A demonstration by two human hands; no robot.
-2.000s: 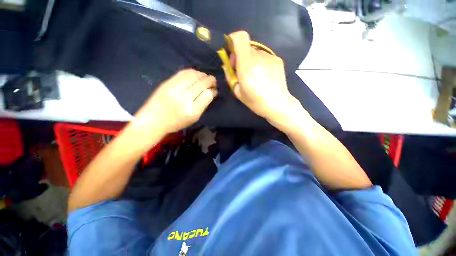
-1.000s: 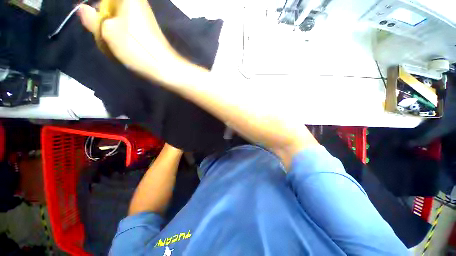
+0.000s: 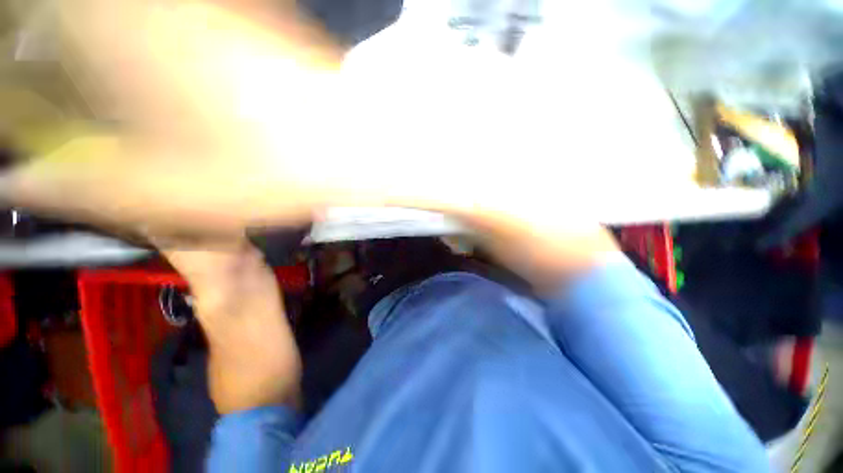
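Observation:
My right hand (image 3: 176, 120) is a large bright blur at the upper left, close to the camera. A yellowish blur, like the shears' handles (image 3: 60, 148), shows at its left side; the grip cannot be made out. My left hand (image 3: 208, 263) is partly hidden behind my right hand at the table's front edge, and its fingers cannot be seen. A piece of black fabric (image 3: 356, 18) shows at the top, beyond my right hand.
The white table (image 3: 518, 120) is overexposed. The blurred sewing machine (image 3: 749, 37) stands at the upper right, with an open parts box (image 3: 707, 139) below it. A red crate (image 3: 120, 369) is at lower left, with dark pieces in it. More red crate parts and dark fabric lie at lower right.
My right hand has come much closer to the camera and blurred. My left forearm has moved up and left. The black fabric that hung over the table's front edge no longer shows there.

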